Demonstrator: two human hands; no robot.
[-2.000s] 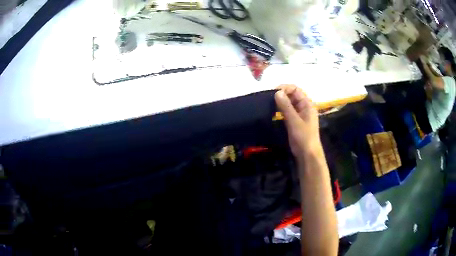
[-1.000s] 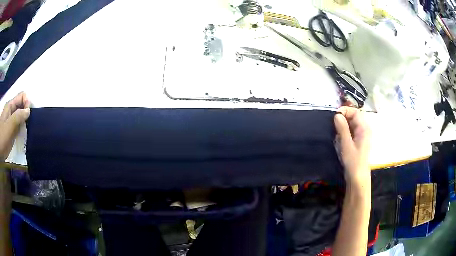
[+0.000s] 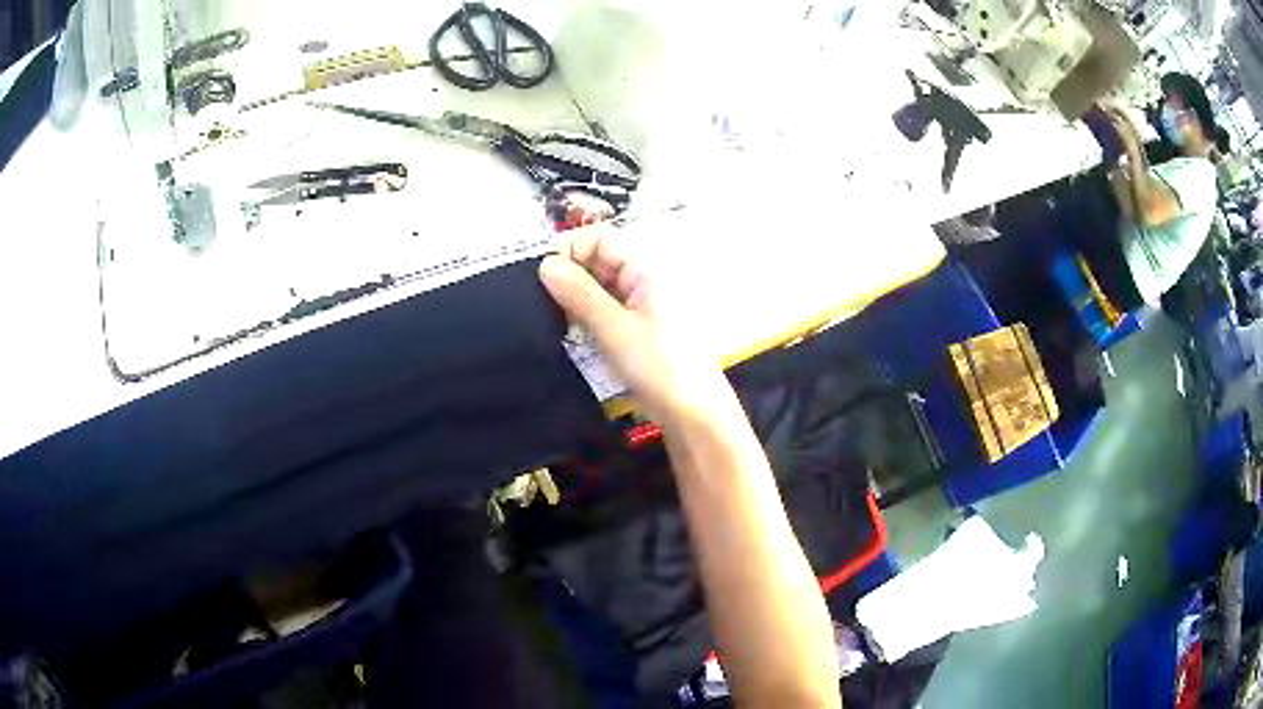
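Observation:
A wide navy-black fabric band (image 3: 305, 395) lies along the front edge of the white table (image 3: 776, 263) and hangs over it; its left end runs out of the picture. My right hand (image 3: 610, 298) pinches the band's upper right corner between thumb and fingers at the table edge. My left hand is not in the picture.
Tailor's shears (image 3: 513, 146) with a red tie, small black-looped scissors (image 3: 489, 50) and thread snips (image 3: 333, 182) lie behind the band. A blue bin (image 3: 1008, 478) with a brown board (image 3: 1006, 391) stands on the green floor at right. A person (image 3: 1170, 208) sits at a machine beyond.
The view has swung right, so my left hand and the band's left end have left the picture. My right hand still pinches the right corner.

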